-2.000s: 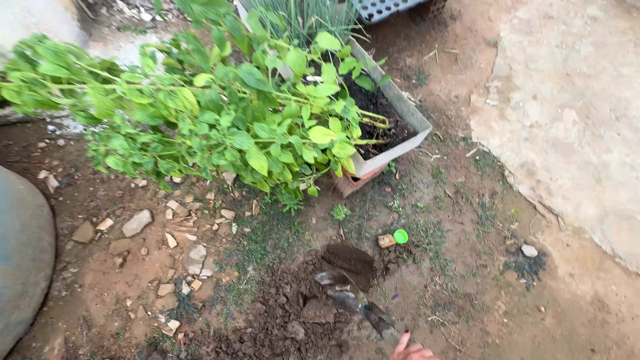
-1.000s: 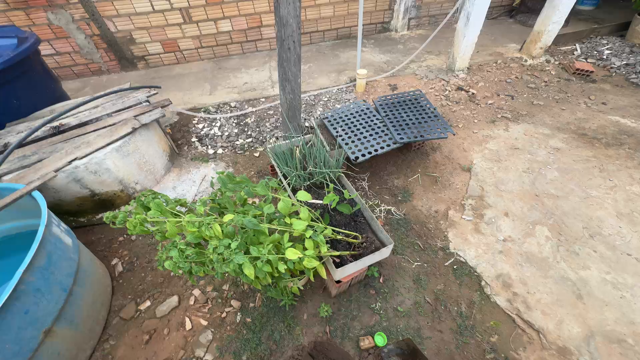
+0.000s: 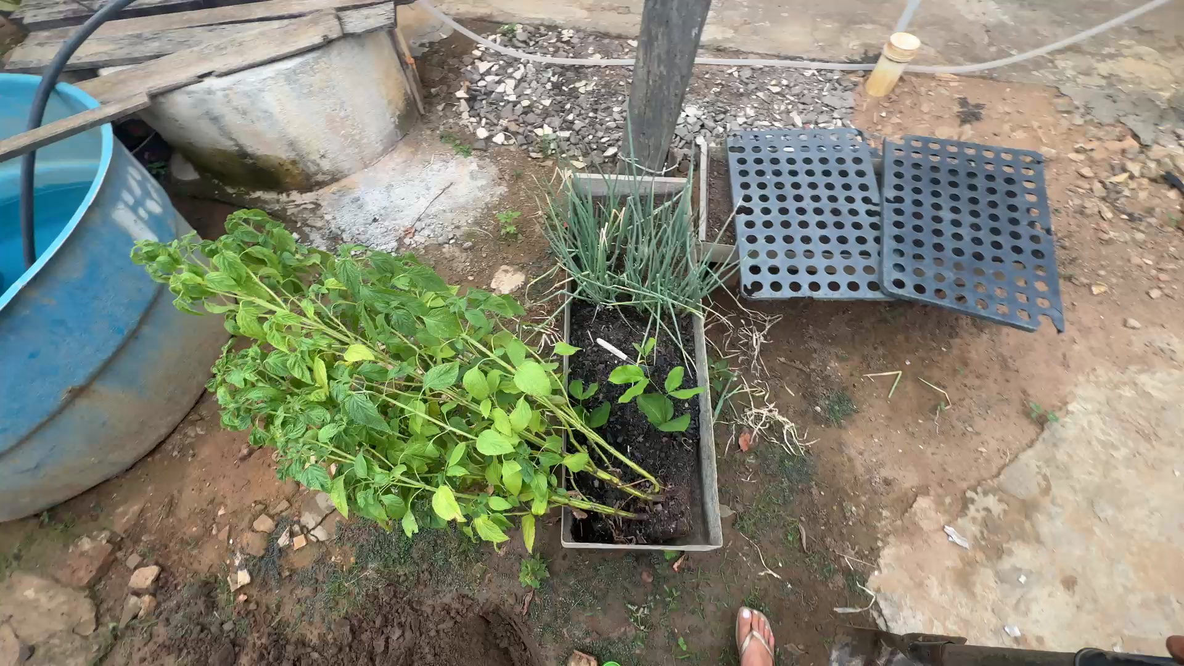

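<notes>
At the lower right corner, only a sliver of my right hand [image 3: 1176, 646] shows, at the dark handle of a metal-bladed digging tool [image 3: 925, 647] that lies across the bottom edge; most of the grip is out of frame. My left hand is out of view. A long planter box [image 3: 709, 444] stands in the middle, with dark soil, green onions [image 3: 629, 240] at its far end and a small leafy plant [image 3: 657, 398]. From its near end a bushy leafy plant [image 3: 370, 370] leans far out to the left.
A blue water tank [image 3: 83, 351] stands at left, near a round concrete structure [image 3: 287, 111] topped with boards. Two black perforated trays [image 3: 805, 213] lie right of a wooden post [image 3: 661, 83]. Dug soil [image 3: 398, 629] is at the bottom, and a sandaled foot [image 3: 755, 636] shows near the box.
The view has shifted considerably. The tool's blade, over the dug soil two seconds ago, is now to the right of the foot, at the bottom edge.
</notes>
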